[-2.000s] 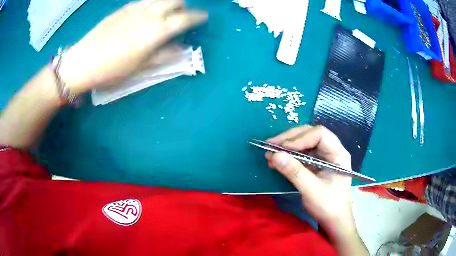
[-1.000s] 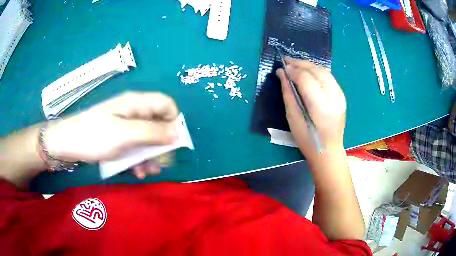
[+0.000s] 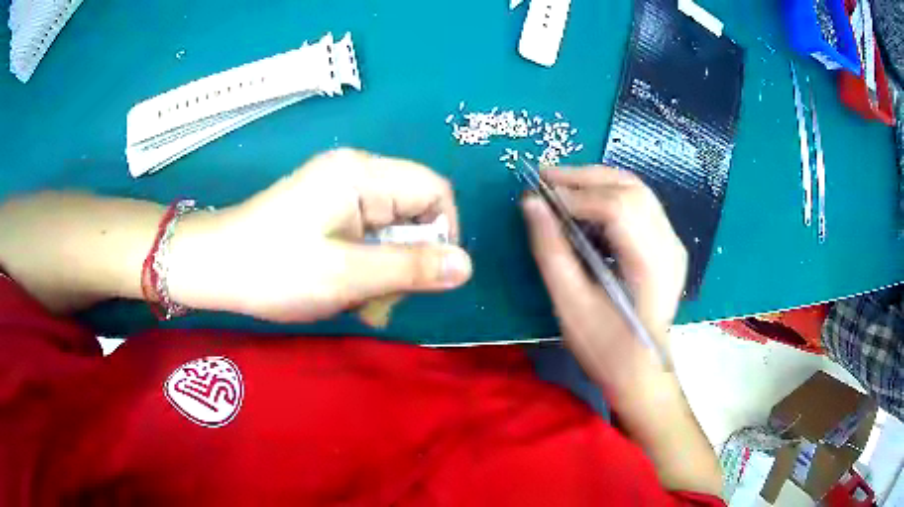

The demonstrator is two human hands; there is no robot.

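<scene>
My left hand (image 3: 327, 238) is closed around a white watch strap (image 3: 416, 232); only its end shows between thumb and curled fingers. A tan covering shows below the hand. My right hand (image 3: 615, 248) holds silver tweezers (image 3: 593, 259) like a pen, with the tips at the lower edge of a loose pile of tiny whitish pieces (image 3: 503, 126). Whether the tips grip a piece is too small to tell. A black ribbed sheet (image 3: 679, 109) lies beyond my right hand, partly hidden by it.
A fanned stack of white straps (image 3: 233, 94) lies at upper left on the green mat (image 3: 396, 59). Another strap (image 3: 544, 30) is at the top. Two spare tweezers (image 3: 810, 158), a blue bin (image 3: 825, 32) and a red bin (image 3: 868, 89) are at right. Cartons stand on the floor.
My left hand moved from the strap stack to the front and now grips a strap. My right hand moved the tweezers from the black sheet to the loose pile. The camera view shifted.
</scene>
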